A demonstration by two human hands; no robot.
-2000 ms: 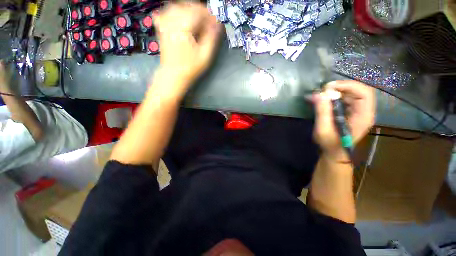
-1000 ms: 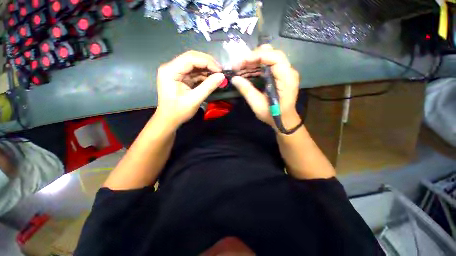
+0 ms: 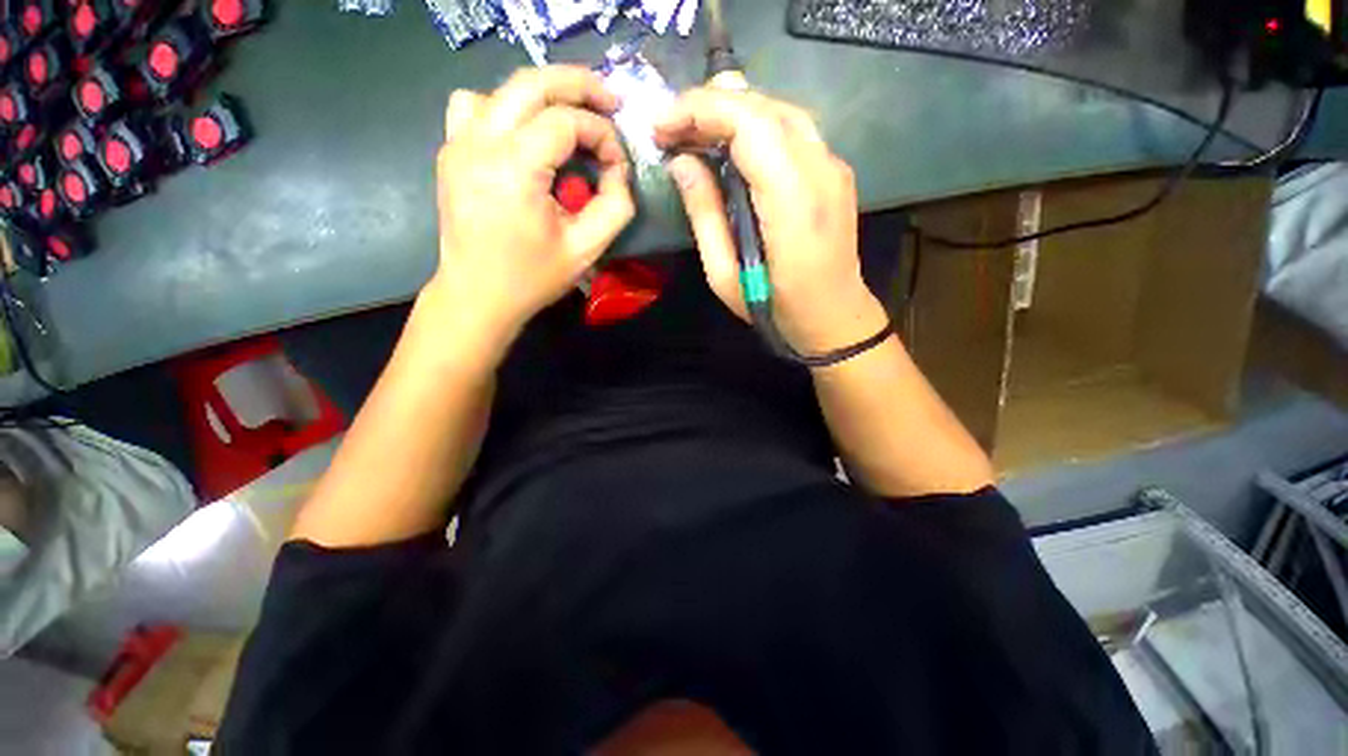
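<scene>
My left hand (image 3: 540,192) holds a black switch unit with a round red face (image 3: 575,189) between its thumb and fingers, over the bench's front edge. My right hand (image 3: 784,200) holds the soldering iron (image 3: 747,236), its green band low and its pale collar and tip pointing up, away from me. The right thumb and index finger are close together beside a bright white circuit board (image 3: 639,104) on the bench between my hands. Whether those fingertips pinch a small part or wire cannot be told.
Rows of black-and-red switch units (image 3: 92,98) stand at the left. A pile of white and silver boards (image 3: 555,15) is at the top. A dark mat with silver bits (image 3: 946,21) lies at the upper right. The iron's cord loops by my right wrist. A cardboard box (image 3: 1124,325) is below.
My hands have moved slightly apart from where they met at the switch unit one second ago. The unit is now in my left hand alone. The view has shifted to the right.
</scene>
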